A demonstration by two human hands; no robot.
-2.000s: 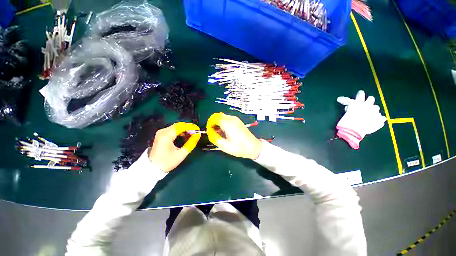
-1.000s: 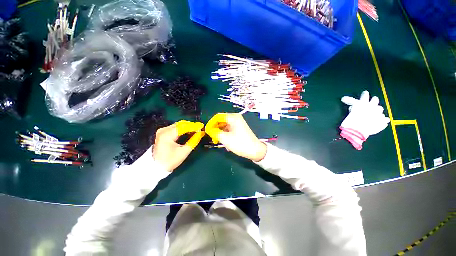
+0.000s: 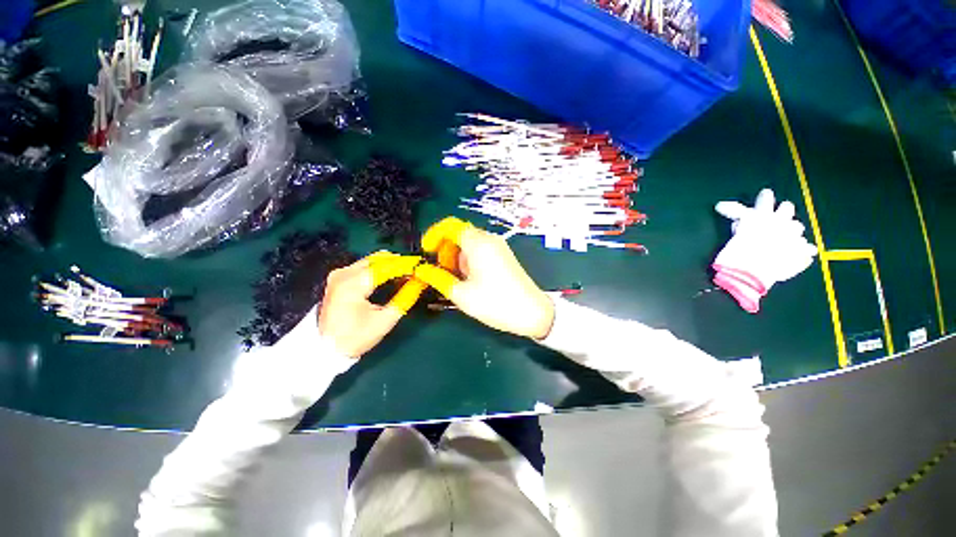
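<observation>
My left hand (image 3: 365, 302) and my right hand (image 3: 484, 275), with yellow finger cots, meet fingertip to fingertip above the bench. Something small and dark shows between the fingertips; the fingers hide most of it, so I cannot tell its shape or which hand grips it. A red-ended lead (image 3: 567, 292) lies on the bench, partly under my right hand. A heap of small black parts (image 3: 297, 283) lies left of my left hand. A second dark heap (image 3: 384, 197) lies beyond it. The main lead pile (image 3: 550, 184) is fanned out, red ends to the right.
A blue bin (image 3: 571, 73) with leads stands behind the pile. Crumpled clear plastic bags (image 3: 194, 157) lie upper left. Lead groups lie at far left (image 3: 110, 309) and upper left (image 3: 124, 84). A white glove (image 3: 763, 250) with pink cuff lies right. The bench edge curves in front.
The white lead piece seen between the fingertips earliest no longer shows there. My right hand has turned, and its fingers now overlap my left fingertips. The view has shifted slightly since the earliest frame.
</observation>
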